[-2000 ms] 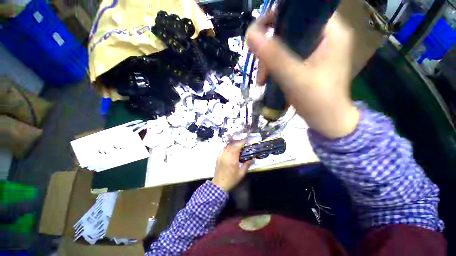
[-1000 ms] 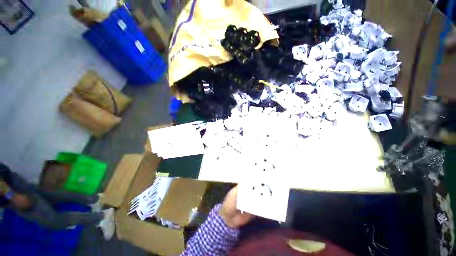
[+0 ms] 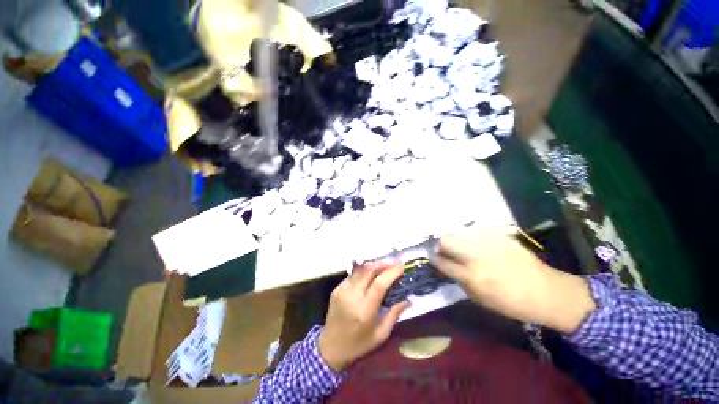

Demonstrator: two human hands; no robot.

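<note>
A part-built unit (image 3: 419,282), white oblong with a black housing on it, lies at the front edge of the pale board (image 3: 378,233). A thin yellow strip or wire shows on it. My left hand (image 3: 359,312) grips its left end between thumb and fingers. My right hand (image 3: 493,272) is on its right end, slightly blurred; its fingertips touch the black part and what is beneath them is hidden. Small black inserts (image 3: 332,207) sit at the board's left, beside a loose heap of white modules (image 3: 449,75).
Stacked white panels (image 3: 206,241) lie left of the board. Black housings (image 3: 315,95) spill beside a yellow sack (image 3: 229,31). A blurred metal hanger (image 3: 268,95) crosses them. Screws (image 3: 566,167) lie at right. An open carton (image 3: 236,339) stands low left, with a blue crate (image 3: 98,102) beyond.
The white plate held up in my left hand is now low at the board edge with a black part on it. My right hand has come into view onto it. The hanger has moved from right to left.
</note>
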